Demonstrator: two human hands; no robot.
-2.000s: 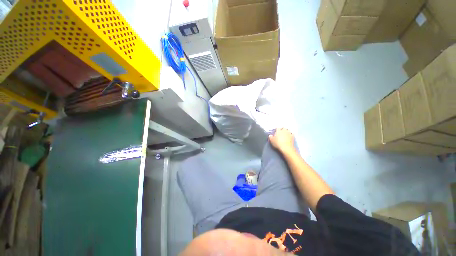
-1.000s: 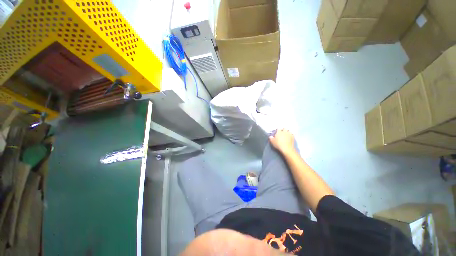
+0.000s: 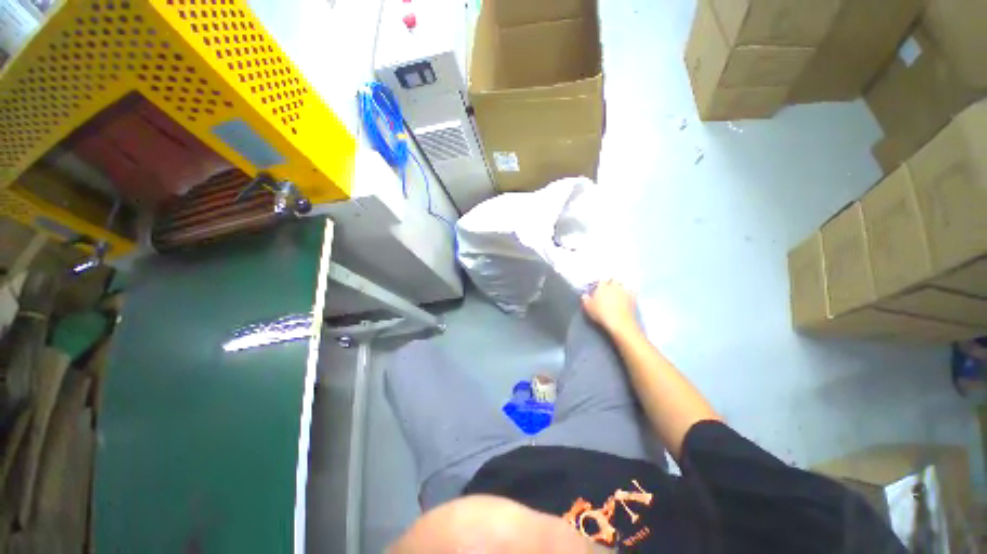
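Observation:
My right hand (image 3: 613, 306) rests on my right knee; its fingers are small and partly hidden, with nothing visible in them. My left hand is not in view. A green-topped table (image 3: 206, 411) with a pale edge stands to my left, with a bright glare streak on it. A whitish crumpled bag (image 3: 509, 249) is on the floor just beyond my right knee. A blurred skin-coloured shape at the bottom edge cannot be identified.
A yellow perforated machine hood (image 3: 238, 87) stands at the table's far end. Beside it are a grey-white cabinet (image 3: 438, 108), a blue coil (image 3: 381, 121) and an open carton (image 3: 541, 130). Stacked cartons (image 3: 898, 238) stand at right. A blue object (image 3: 530, 409) shows between my legs.
The view has shifted slightly. A small dark-blue thing now shows at the right edge. My right hand has stayed on my knee.

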